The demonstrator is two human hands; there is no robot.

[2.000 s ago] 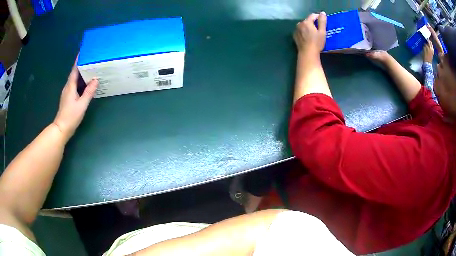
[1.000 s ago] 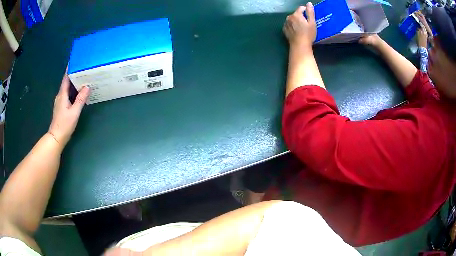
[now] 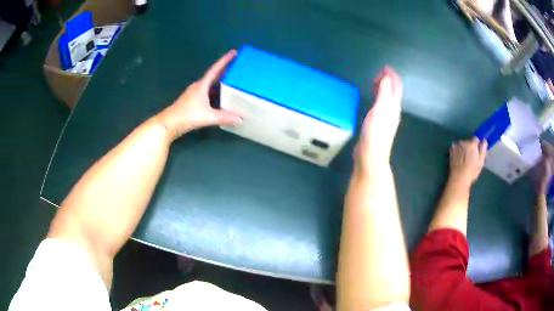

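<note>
A closed retail box (image 3: 291, 91) with a bright blue top and a white side with small dark print sits on the dark green tabletop in front of me, turned slightly. My left hand (image 3: 203, 100) grips its left end, thumb on the white side and fingers behind the end. My right hand (image 3: 381, 115) is just beyond the box's right end, upright, fingers extended together, holding nothing. A narrow strip of tabletop shows between it and the box. The picture is slightly blurred.
A brown master carton (image 3: 65, 85) holding blue-and-white boxes stands beyond the table's left edge. At right, a co-worker in red sleeves (image 3: 446, 261) holds an open blue-and-white box (image 3: 507, 146). The pale table edge (image 3: 237, 265) curves in front of me.
My view has swung left, so the box appears nearer the middle and the co-worker farther right. My right hand has come up beside the box's right end. The brown carton shows more fully.
</note>
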